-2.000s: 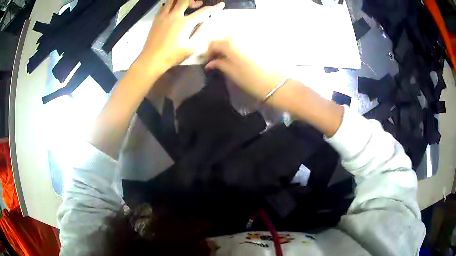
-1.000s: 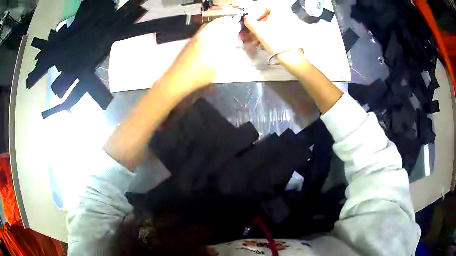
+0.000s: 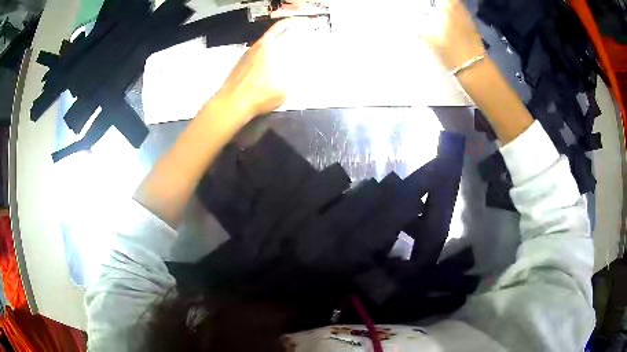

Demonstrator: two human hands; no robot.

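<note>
My left hand [image 3: 265,72] lies over the left part of the white sewing machine bed [image 3: 185,86]. Its fingers reach the small metal parts of the needle area [image 3: 299,12] at the top edge, washed out by glare. A black strip [image 3: 230,27] lies left of these fingers. My right hand [image 3: 450,31] is at the bed's right side, apart from the left; its fingertips are lost in glare, so I cannot tell whether it holds anything. A loose heap of black strips [image 3: 295,199] lies between my forearms.
Long black strips [image 3: 124,51] are fanned in a pile at left. Short black pieces [image 3: 564,103] are piled densely at right. A shiny grey sheet [image 3: 337,134] lies below the bed. Orange fabric [image 3: 17,320] is beside the table at lower left, with more at upper right.
My right hand has moved right, away from the needle area and my left hand. My left hand has shifted slightly left. More of the strip at the heap's right side now shows.
</note>
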